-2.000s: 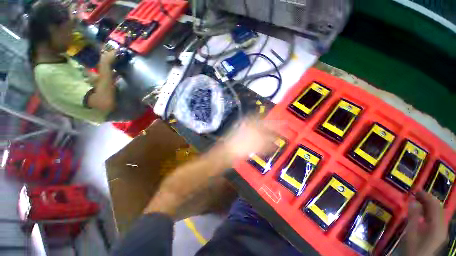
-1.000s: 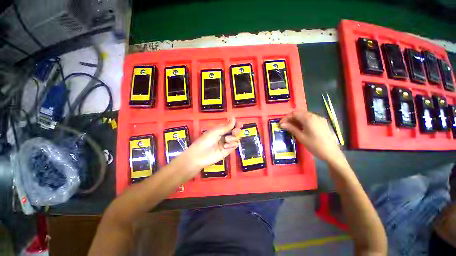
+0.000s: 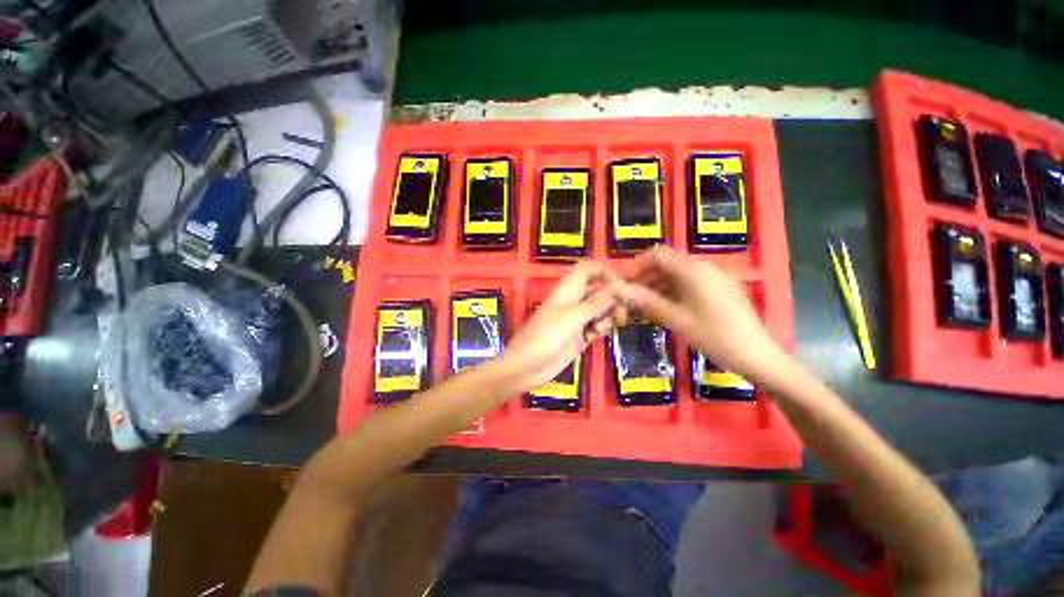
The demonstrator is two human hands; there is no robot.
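A red-orange tray (image 3: 595,448) holds black phones in two rows. The back-row phones, such as the middle one (image 3: 565,213), have yellow film faces. In the front row, the two left phones (image 3: 403,350) show yellow, while the fourth phone (image 3: 643,364) looks mostly dark and glossy. My left hand (image 3: 568,323) and my right hand (image 3: 688,301) meet above the tray between the rows, fingertips together. Anything between the fingertips is too small or blurred to tell. My hands and forearms partly cover the middle and right front phones.
A clear plastic bag (image 3: 193,356) of small dark parts lies left of the tray, near cables and a blue connector (image 3: 218,216). Yellow tweezers (image 3: 853,303) lie right of the tray. A second red tray (image 3: 933,350) holds dark phones at far right. A green belt (image 3: 630,53) runs behind.
The view has swung from the left and now faces the tray. Since one second ago, my right hand has moved left from the front-right phone to meet my left hand.
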